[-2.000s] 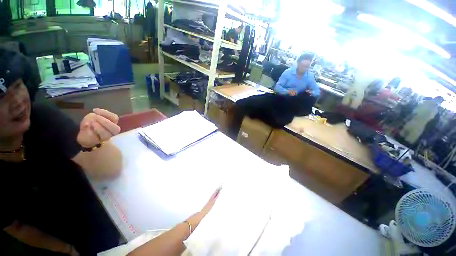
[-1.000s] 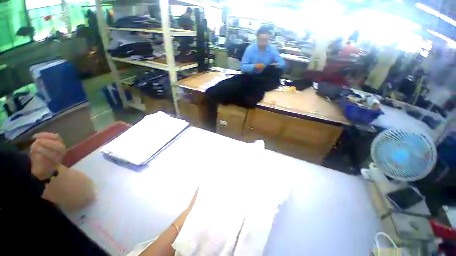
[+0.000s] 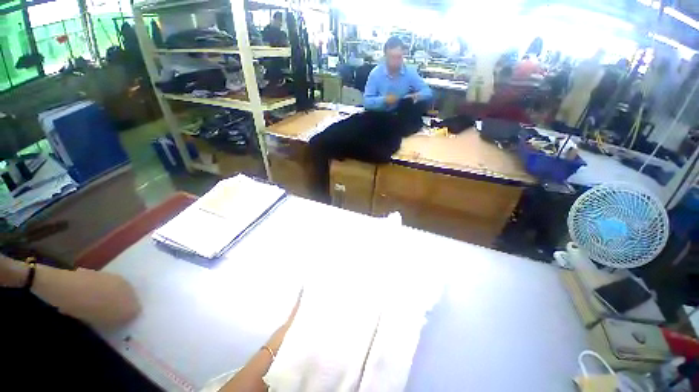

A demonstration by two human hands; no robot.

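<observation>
The white garment lies on the pale table in front of me, with a long fold or seam line running to the bottom edge. Its upper part is washed out by glare. My left hand, with a thin bracelet at the wrist, reaches in from the bottom and lies along the garment's left edge. The fingers are hidden by cloth or glare, so their grip cannot be told. My right hand is not in view.
Paper stack at the table's back left; a person's forearm at the left edge. Fan, smartphone, small case and cable at right. A person in blue handles black cloth beyond.
The view has turned right and down, bringing the phone and case into view. The other person's raised hand has left the picture at the left. My left hand stays at the garment's edge.
</observation>
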